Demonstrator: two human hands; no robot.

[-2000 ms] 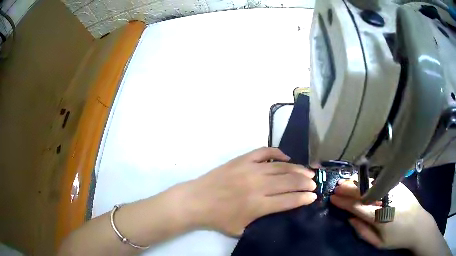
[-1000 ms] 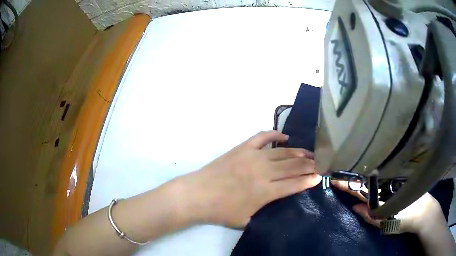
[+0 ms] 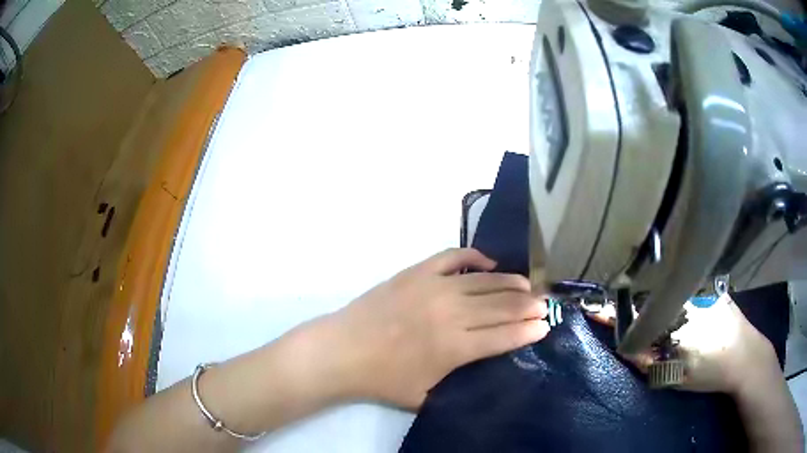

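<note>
A large dark garment panel [image 3: 611, 380] lies on the machine bed and table, with a shiny wrinkled area in front of the needle. Its far part narrows to a point beyond the bed cover. My left hand [image 3: 442, 323] lies palm down on the panel's left part, fingers slightly apart, fingertips beside the presser foot [image 3: 554, 311]. My right hand [image 3: 721, 345] rests on the cloth right of the foot; its fingers are partly hidden behind the machine head and glare, so its grip is unclear. The needle point is not distinguishable.
The cream-white machine head [image 3: 584, 150] overhangs the work, with a knurled knob [image 3: 666, 372] at its front. A blue part [image 3: 705, 301] sits behind. The white table [image 3: 354, 159] has an orange-brown left edge [image 3: 164, 221], beside brown cardboard [image 3: 62, 203] and a brick wall [image 3: 265, 22].
The view has shifted. The panel's far tip lies farther past the bed cover than two seconds ago, and more shiny cloth shows. My right fingers have shifted and are more hidden.
</note>
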